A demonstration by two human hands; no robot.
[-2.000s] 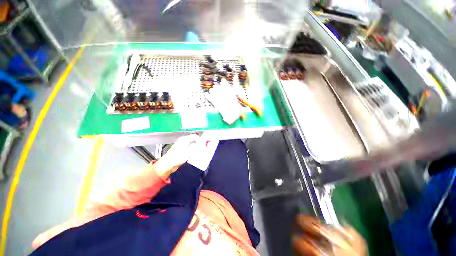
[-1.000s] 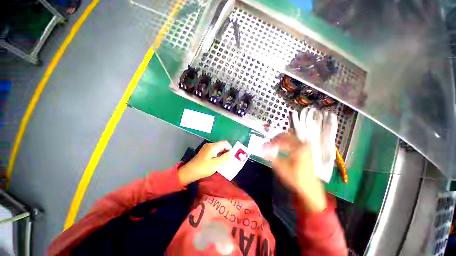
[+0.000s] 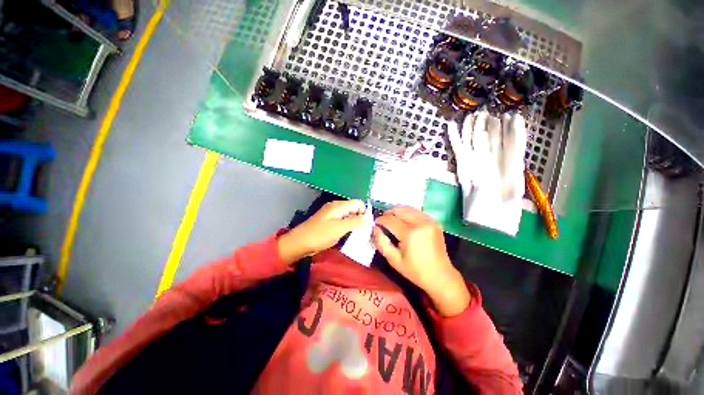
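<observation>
A white ID badge card [image 3: 359, 245] is held over my lap, below the bench's front edge. My left hand [image 3: 328, 225] pinches its upper left side. My right hand [image 3: 415, 245] is at its upper right side, fingers bent against it. The fingers cover the card's top part, and its red patch does not show. Whether the clear sleeve is on it I cannot tell.
Perforated tray [image 3: 370, 69] on the green bench [image 3: 224, 116], with a row of wound coils [image 3: 313, 106] at left and a cluster [image 3: 471, 73] at right. White gloves [image 3: 492, 173], orange-handled cutters [image 3: 541, 204] and paper slips [image 3: 289, 155] lie near the front. Clear hood edge at right.
The view has shifted, so the tray sits higher. My right hand, blurred beside the gloves before, has come left to the card. My left hand still holds the card; its red patch is now out of sight.
</observation>
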